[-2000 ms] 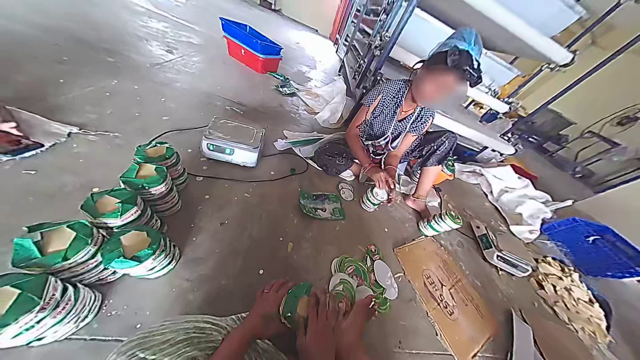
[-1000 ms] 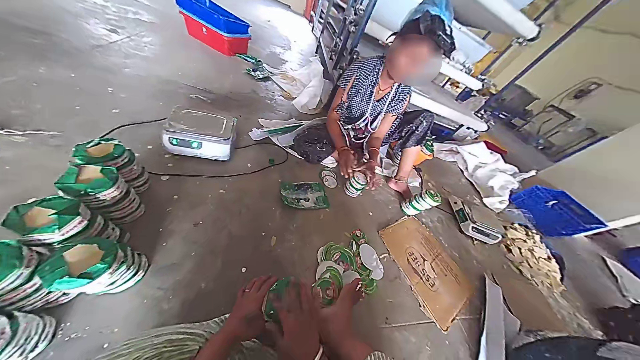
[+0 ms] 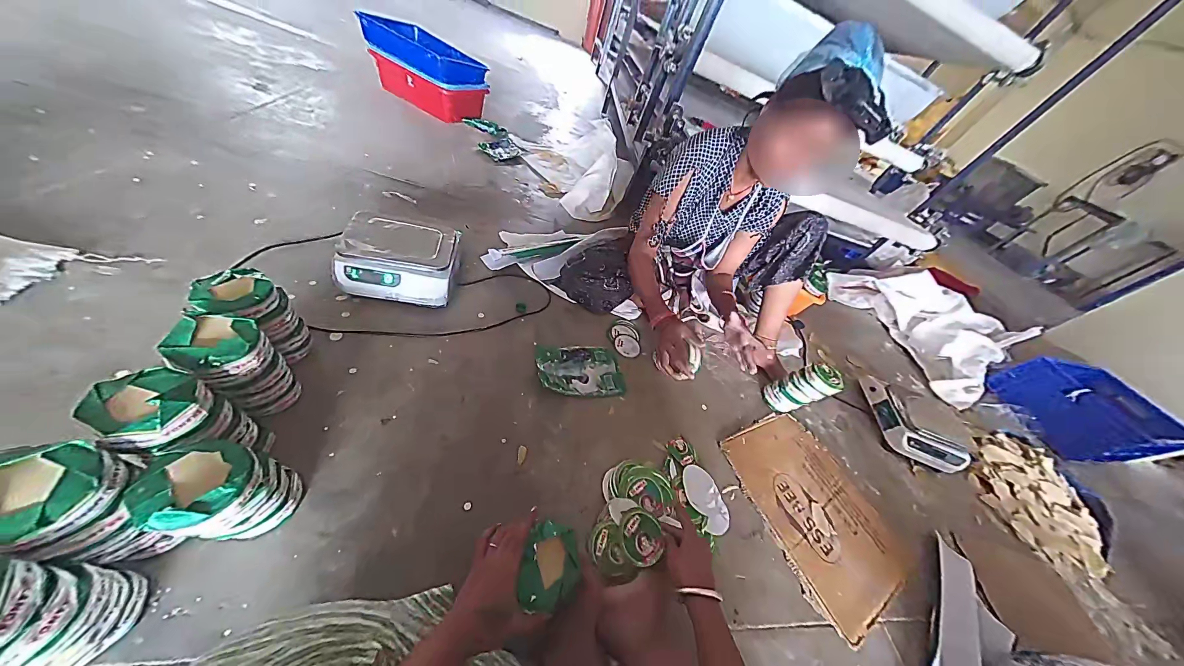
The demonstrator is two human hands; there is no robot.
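Note:
My left hand (image 3: 495,578) grips a small round pack wrapped in green printed film (image 3: 548,566), with a tan square patch showing on its face. To the right, my right hand (image 3: 689,555) touches the edge of a loose pile of round green and white printed labels (image 3: 638,509) on the floor; whether its fingers hold one is unclear. Several stacks of green-wrapped round packs (image 3: 213,476) stand at the left. A flattened cardboard piece (image 3: 819,527) lies right of the label pile.
A co-worker (image 3: 712,222) sits opposite, hands at a small round stack. A digital scale (image 3: 398,259) with a cable stands beyond the stacks; another scale (image 3: 911,425) is at the right. A green pouch (image 3: 580,370), blue tray (image 3: 1087,407) and tan scraps (image 3: 1041,499) lie around.
My right hand has moved from the green pack in my left hand to the label pile at the right. The co-worker's hands have moved apart.

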